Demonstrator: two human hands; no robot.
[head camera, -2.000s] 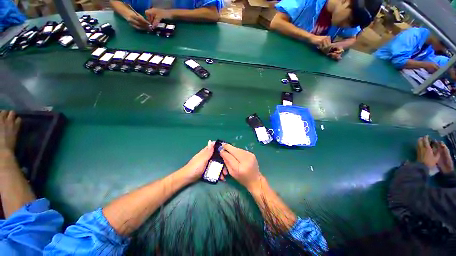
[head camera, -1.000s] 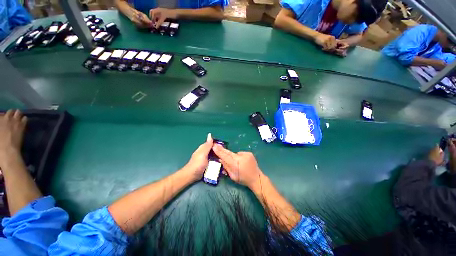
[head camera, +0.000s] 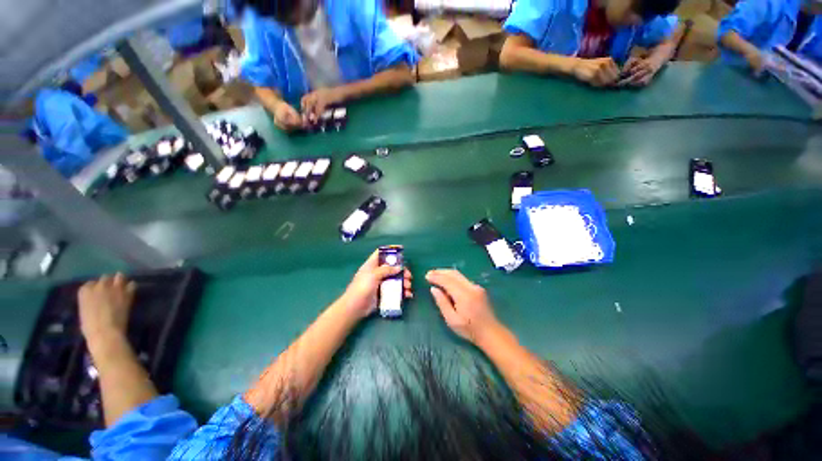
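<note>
My left hand holds a black handheld unit upright in front of me, its white rectangle facing up and its top end uncovered. My right hand is just to the right of the unit, not touching it, with fingers partly curled and apart; I see nothing in it. The blue parts tray with a heap of white loops lies ahead to the right. Another black unit lies at the tray's left side, with a small white loop beside it.
More units lie across the green surface, with a row of units and a jumbled pile at far left. A neighbour's hand is over a black tray at left. Blue-smocked people work opposite. Grey metal posts stand at left.
My right hand has come off the unit to the right, leaving it in my left hand. The view has shifted and tilted, showing more of the black tray and the people opposite.
</note>
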